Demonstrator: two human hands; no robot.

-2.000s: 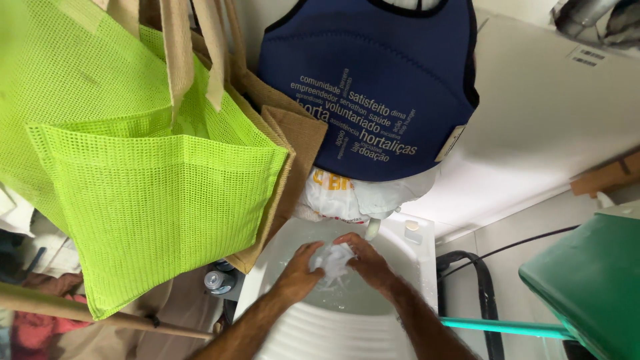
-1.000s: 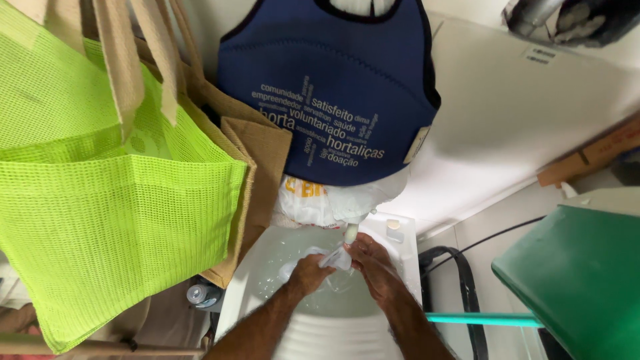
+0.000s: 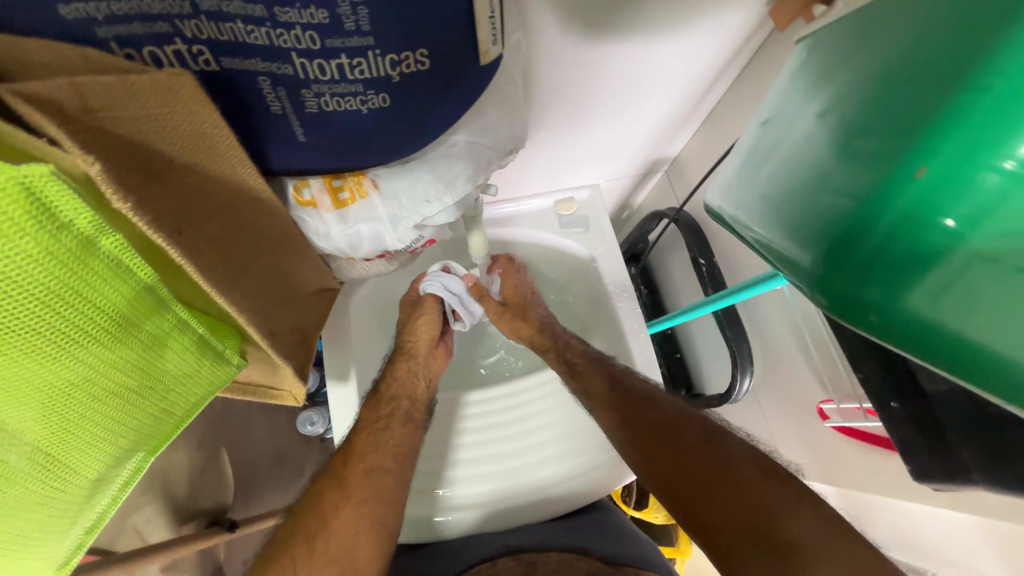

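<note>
A wet white cloth [image 3: 458, 298] is bunched between my two hands, close under the tap [image 3: 476, 232] of a white laundry sink [image 3: 512, 472]. My left hand [image 3: 426, 320] grips the cloth's left side. On its right side my right hand [image 3: 512, 300] holds it, thumb across the fabric and fingers near the tap's mouth. Water [image 3: 504, 356] lies in the basin below, beside the ribbed washboard slope. A piece of soap [image 3: 567, 206] rests on the sink's back right corner.
Hanging at the left are a lime-green mesh bag [image 3: 88, 360] and a burlap bag [image 3: 184, 208]. A navy bag [image 3: 360, 96] and white plastic bag [image 3: 384, 208] hang above the sink. At right are a green container [image 3: 888, 176], turquoise pole [image 3: 720, 302] and black frame [image 3: 720, 320].
The cloth has come up from low in the basin to the tap's mouth, held in both hands. The view has moved closer to the sink.
</note>
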